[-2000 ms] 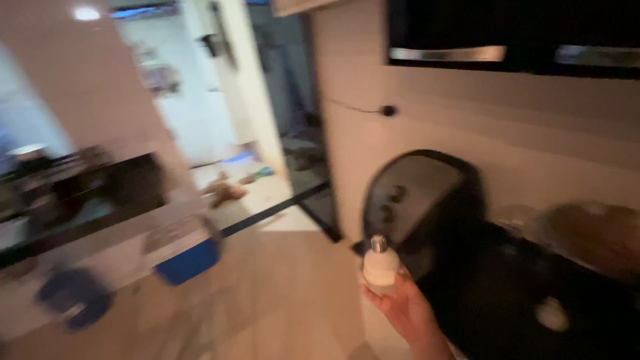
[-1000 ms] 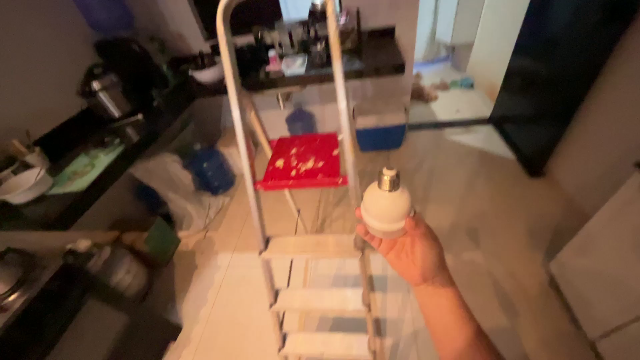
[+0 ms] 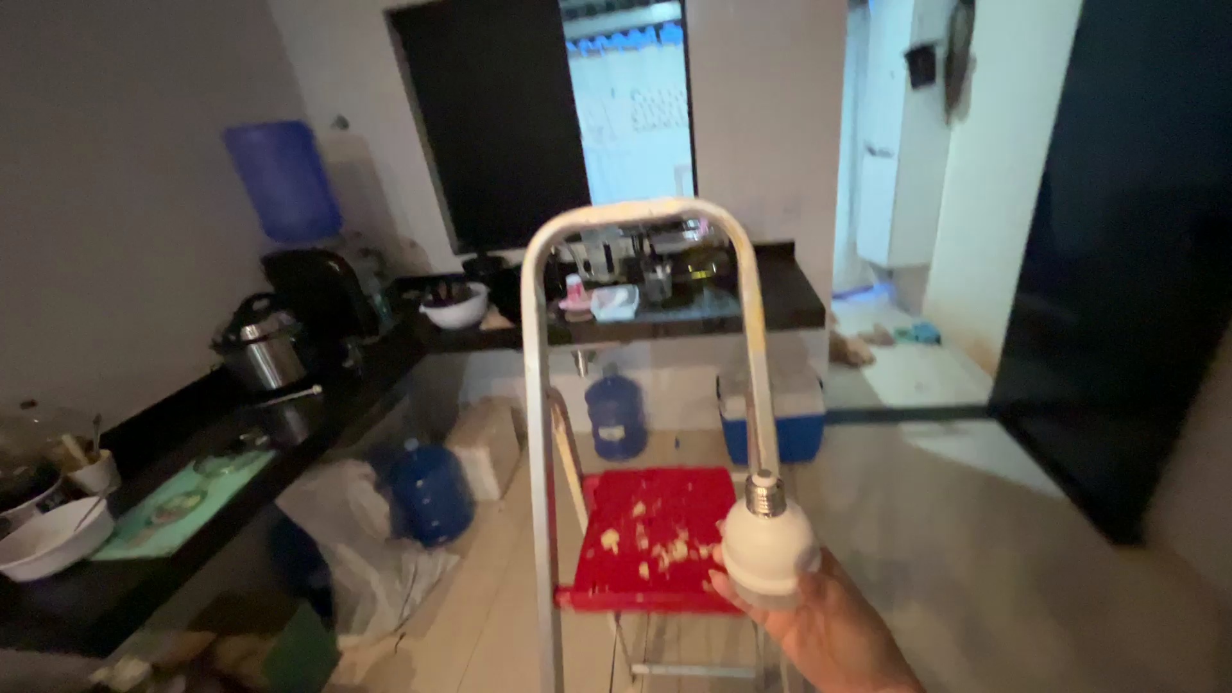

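A white light bulb [image 3: 767, 547] with a silver screw base pointing up is held in my right hand [image 3: 830, 626], the fingers wrapped around its lower part. Just behind it stands a metal stepladder [image 3: 537, 385] with a rounded top rail. The ladder's red platform [image 3: 654, 539] is spotted with pale paint-like marks and lies left of the bulb, which overlaps its right edge in the view. My left hand is out of the frame.
A dark counter [image 3: 356, 423] runs along the left and back, bearing a pressure cooker [image 3: 269, 351] and a white bowl [image 3: 58, 539]. Blue water jugs [image 3: 616, 414], a blue-and-white cooler [image 3: 778, 428] and a plastic bag [image 3: 351, 539] stand below. A doorway opens at back right.
The view has swung left from a wall and black chair-like object to the ladder and kitchen, then tilted up. My right hand keeps hold of the bulb throughout.
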